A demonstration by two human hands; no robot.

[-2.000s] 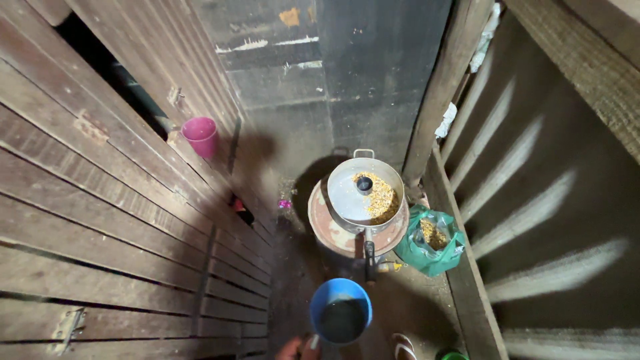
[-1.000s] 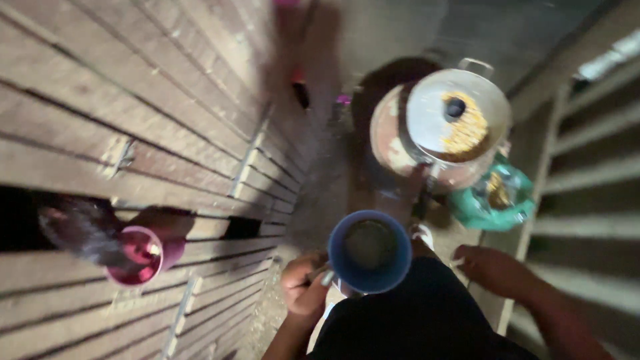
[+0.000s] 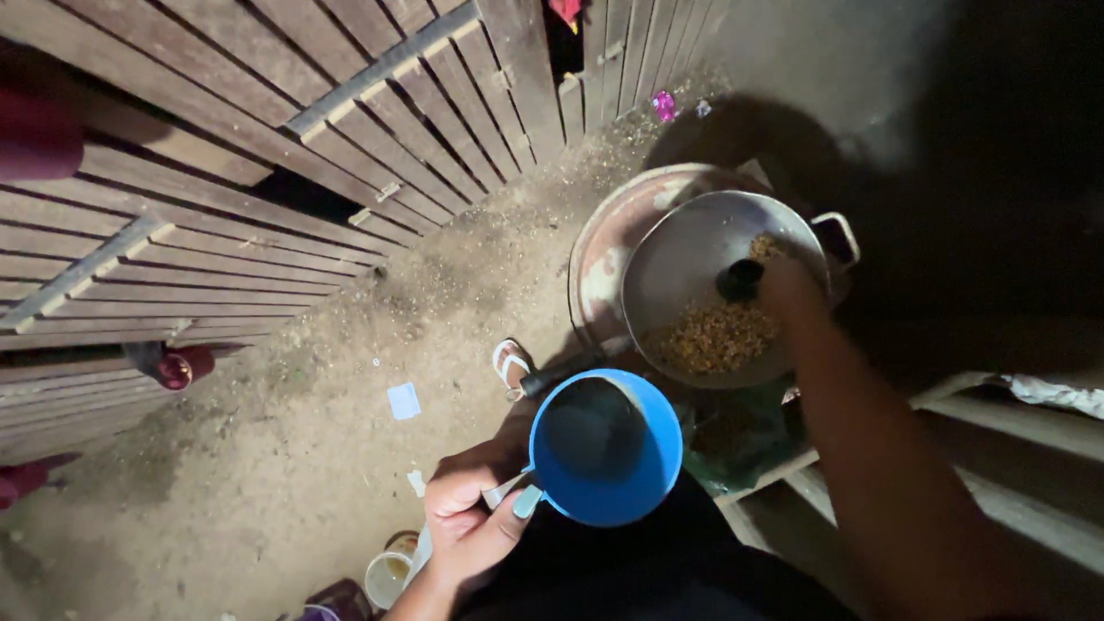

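My left hand (image 3: 479,504) grips the handle of a blue plastic mug (image 3: 660,457), whose inside looks dark and shaded. Beyond it, a round metal pan (image 3: 664,276) with loop handles holds a heap of yellow-brown grain (image 3: 720,338). Over the pan reaches my right hand (image 3: 785,289), its fingers at a small black cup or knob (image 3: 740,280) among the grain. Shadow hides whether the fingers close on it. The pan rests on a round, worn drum top (image 3: 595,285).
A slatted wooden wall (image 3: 431,112) runs along the left, with red-pink cups (image 3: 194,366) hung on it. A dark green bag (image 3: 742,448) lies below the pan. On the dirt floor are a sandalled foot (image 3: 511,362), a light blue square (image 3: 403,401) and a white bucket (image 3: 388,578).
My right hand has moved from beside my lap to over the pan. The blue mug stays in my left hand. The view has turned and come nearer to the pan.
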